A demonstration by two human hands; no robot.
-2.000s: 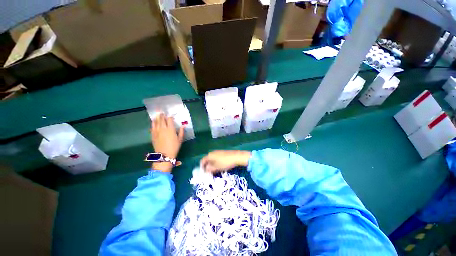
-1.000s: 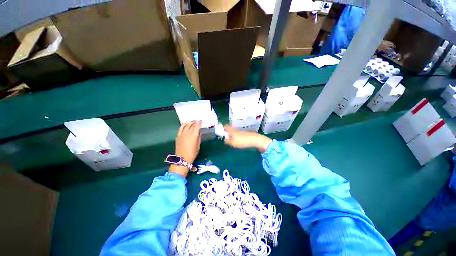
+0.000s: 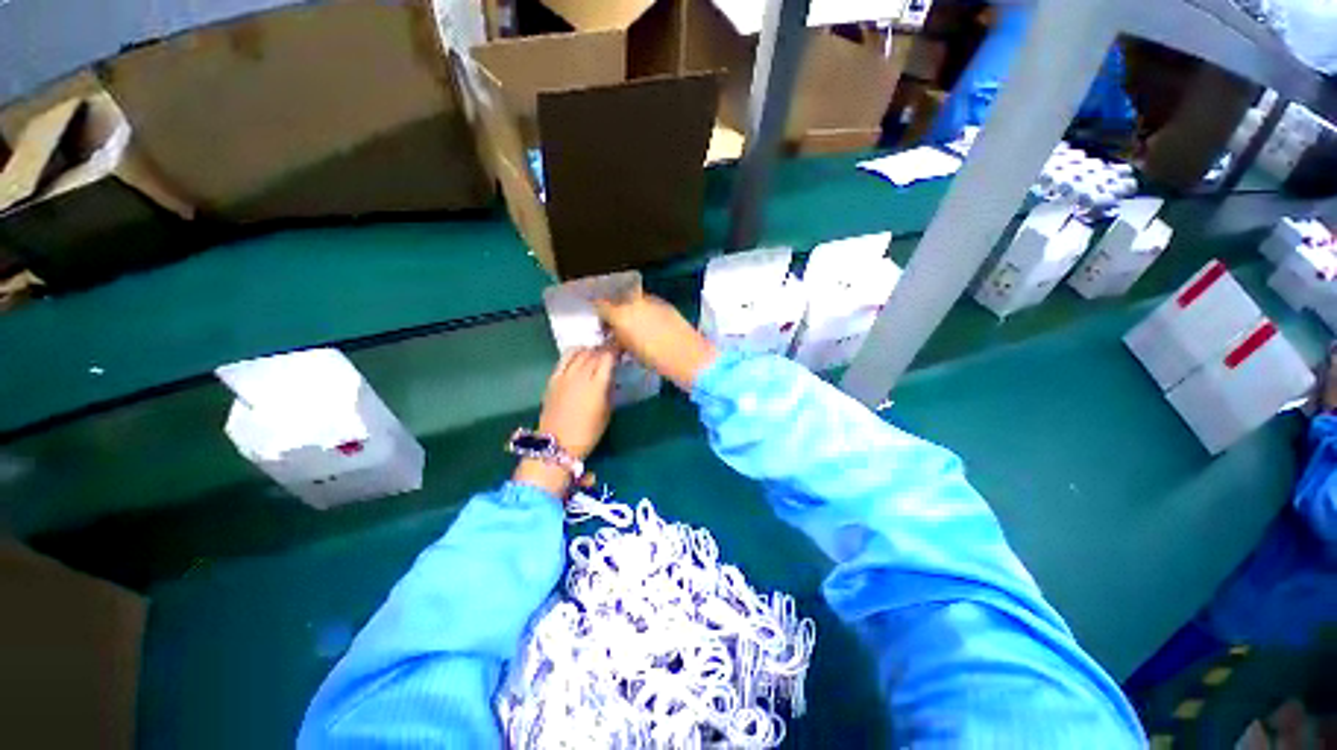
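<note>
A small white gift box point(image 3: 635, 384) stands on the conveyor with its flap up, partly hidden by both hands. My left hand point(image 3: 581, 399) is on the front of this box, fingers at its top edge. My right hand point(image 3: 656, 334) is over the box opening, its fingertips at the raised flap. No cable shows in the right hand, and its fingertips are partly hidden. A tangled pile of coiled white cables point(image 3: 653, 637) lies on the bench below the hands.
Other white boxes stand on the conveyor point(image 3: 477, 384), one at left point(image 3: 326, 428), several at right. A grey metal post point(image 3: 980, 205) crosses at right. Large brown cartons point(image 3: 623, 183) stand behind. Larger white boxes with red stripes point(image 3: 1220, 356) lie at right, near a coworker's blue sleeve point(image 3: 1320, 491).
The boxes on the near conveyor have shifted right. My left hand has followed the box. My right hand has moved from the pile to beside the box, then over its opening.
</note>
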